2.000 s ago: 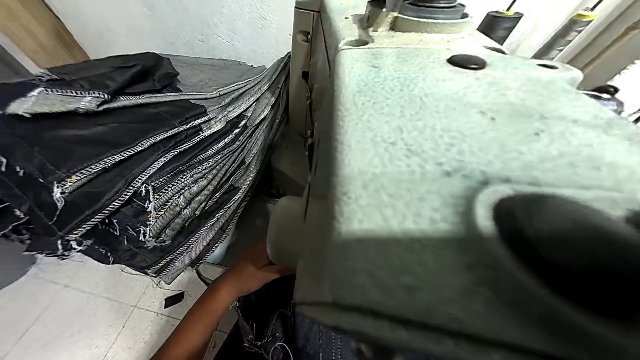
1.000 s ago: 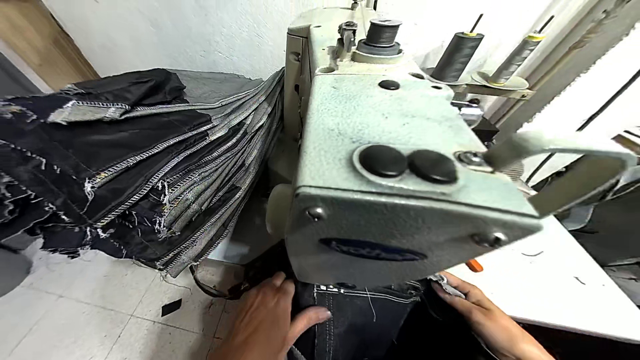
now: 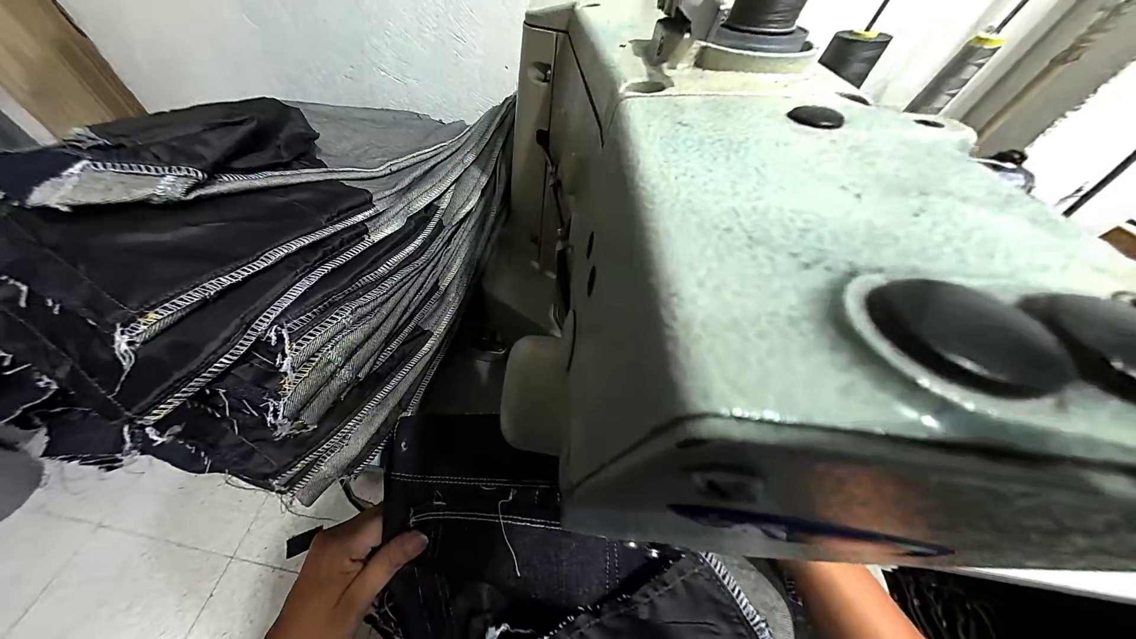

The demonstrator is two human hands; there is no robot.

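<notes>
A dark denim garment piece with pale stitching lies under the head of a sewing machine. At its left edge is my left hand, the thumb on top and the fingers beneath, gripping the cloth. My right forearm reaches in below the machine's front end; the hand itself is hidden behind the machine head and cloth, so its grip cannot be seen. The needle area is also hidden.
To the left hangs a thick pile of dark denim pieces with overlocked edges and loose threads, touching the machine. Thread cones stand behind the machine. A white wall rises at the back, and tiled floor shows below.
The view has moved closer over the machine. More of the denim now shows left of the machine head, with my left hand at its edge. My right hand, visible a second ago, is now hidden.
</notes>
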